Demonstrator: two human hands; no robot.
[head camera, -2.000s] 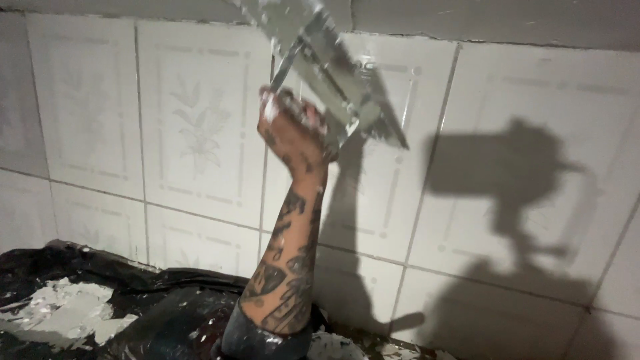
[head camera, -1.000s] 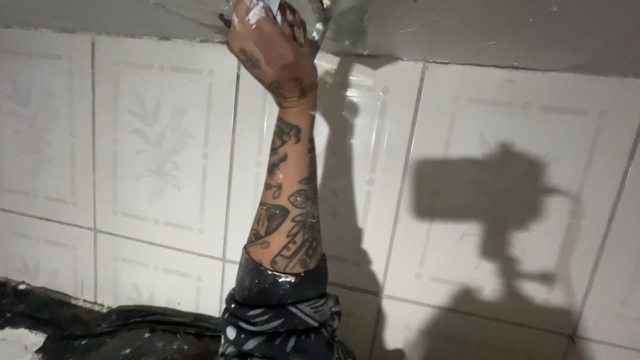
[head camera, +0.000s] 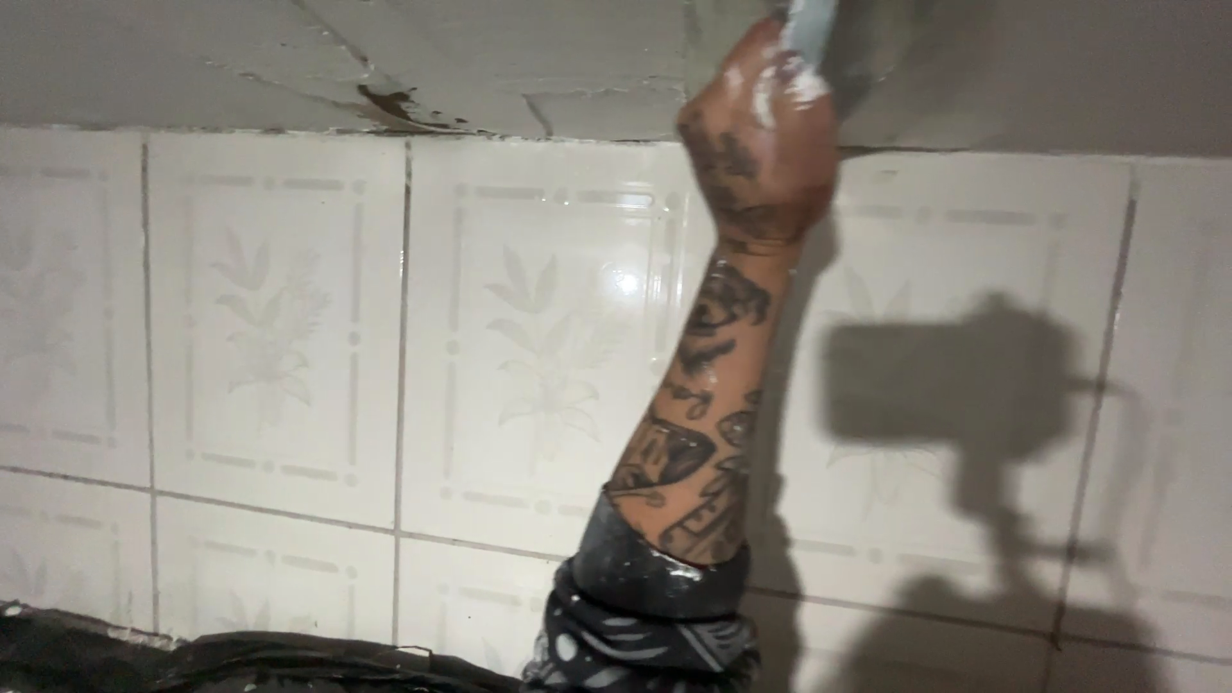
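Observation:
My left hand (head camera: 765, 135) is raised high, closed around a finishing trowel (head camera: 810, 29). Only a pale, blurred strip of the trowel shows at the top edge; the rest is out of frame or behind the hand. White compound smears the fingers. The tattooed forearm rises from a black cuff and a black-and-white patterned sleeve (head camera: 645, 645). The hand is in front of the grey plastered surface (head camera: 558, 67), just above the top edge of the white wall tiles (head camera: 539, 318). Whether the trowel touches the plaster cannot be told. My right hand is out of view.
A rough brown damaged patch (head camera: 390, 104) breaks the plaster left of the hand, near the tile edge. Black sheeting (head camera: 318, 659) lies along the bottom left. Dark shadows of a mounted device and a body fall across the tiles at right.
My left hand has risen from in front of the tiles to the grey plaster above, still holding the trowel. The view has shifted upward.

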